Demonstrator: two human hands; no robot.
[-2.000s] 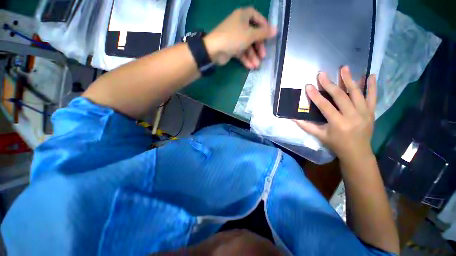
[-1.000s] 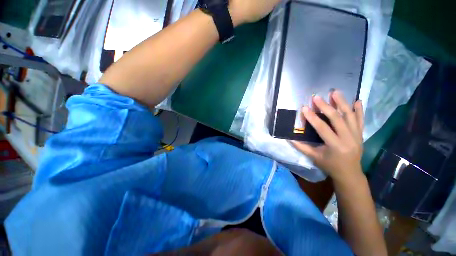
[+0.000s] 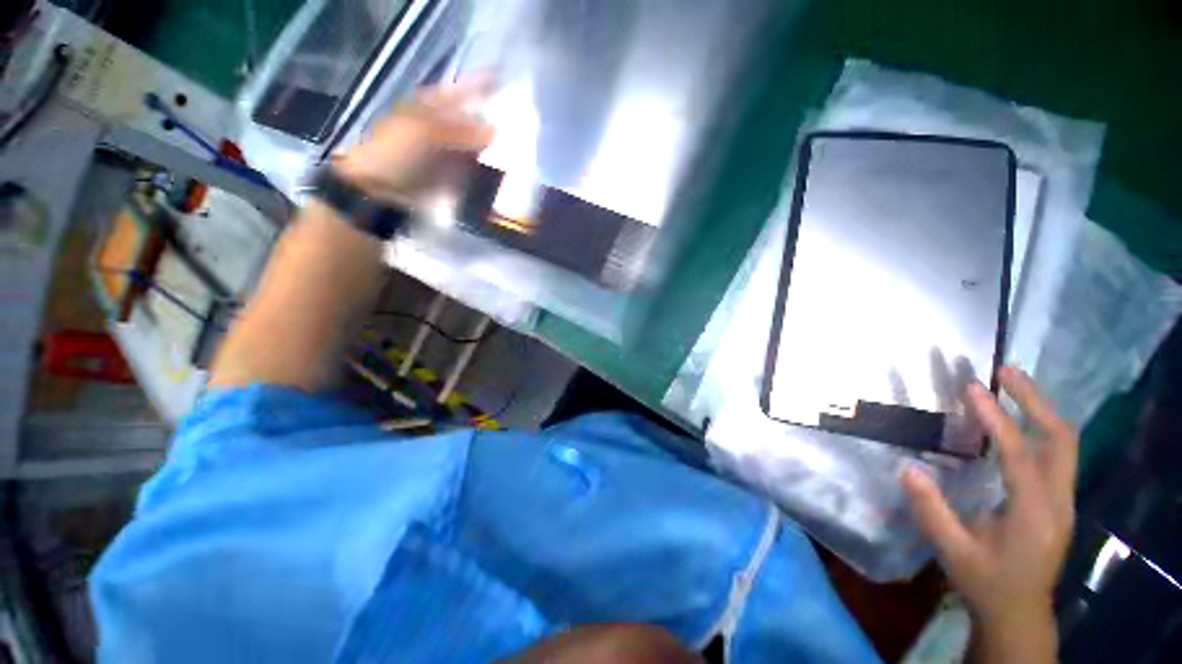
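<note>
A blurred display panel (image 3: 596,104) with a silvery back and a black band at its lower end is at upper centre-left, tilted and apparently raised. My left hand (image 3: 421,136), blurred and wearing a black watch, is at its left edge near the band, fingers over the edge; the thumb is hidden. A second panel (image 3: 894,272) lies silvery side up on a whitish protective bag (image 3: 830,499) at right, with a dark band along its lower edge. My right hand (image 3: 1005,499) is at its lower right corner, fingers and thumb apart. Whether the fingertips touch it is unclear.
Bagged panels (image 3: 318,78) lie at upper left on the green mat (image 3: 726,169). A grey frame with cables and an orange-brown item (image 3: 123,266) stands at far left. A glossy dark sheet stack (image 3: 1128,571) is at lower right. Black-yellow striping shows below the bench edge.
The view has shifted, moving the scene right and down. A raised panel now shows at centre-left by my left hand. The right-hand panel's band looks different. My right hand has moved off toward its corner.
</note>
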